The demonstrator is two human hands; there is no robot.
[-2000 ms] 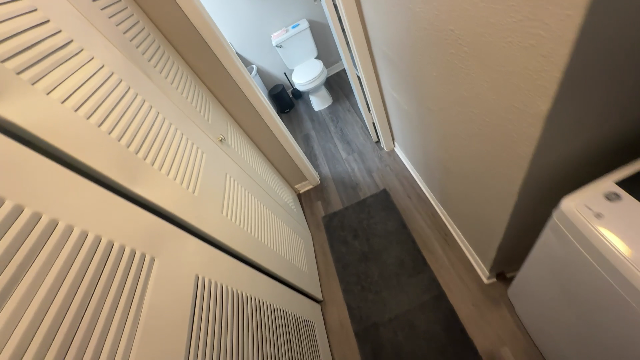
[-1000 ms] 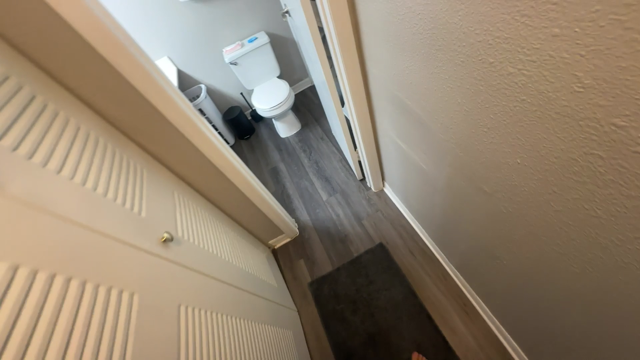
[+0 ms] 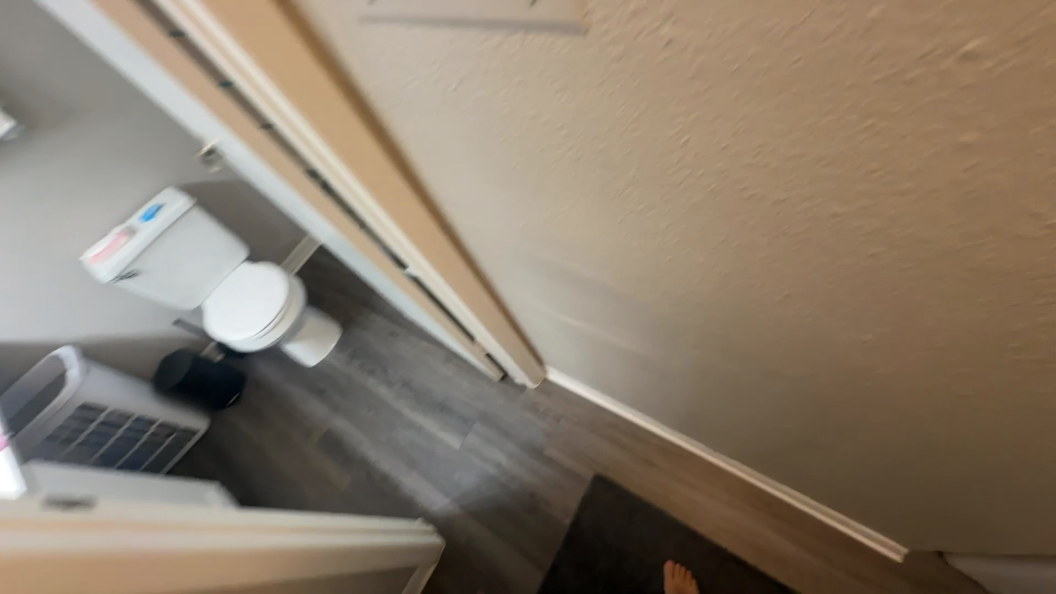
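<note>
Neither my left hand nor my right hand shows in the head view. A bare foot [image 3: 680, 577] rests on a dark grey floor mat [image 3: 631, 540] at the bottom. Through the doorway at the left stands a white toilet [image 3: 252, 307] with its lid down, and a blue item [image 3: 151, 213] and a pinkish item [image 3: 111, 246] lie on its tank lid. The picture is tilted and somewhat blurred.
A small black bin [image 3: 200, 379] and a white laundry basket [image 3: 124, 433] with slotted sides stand near the toilet. The door frame [image 3: 429, 272] meets a textured beige wall [image 3: 742, 247] with a white baseboard [image 3: 726, 462]. Wood-look floor [image 3: 412, 412] runs through the doorway.
The view has moved closer to the doorway and turned right. The louvered closet doors and the white appliance's top from earlier no longer show. The foot shows more than one second ago.
</note>
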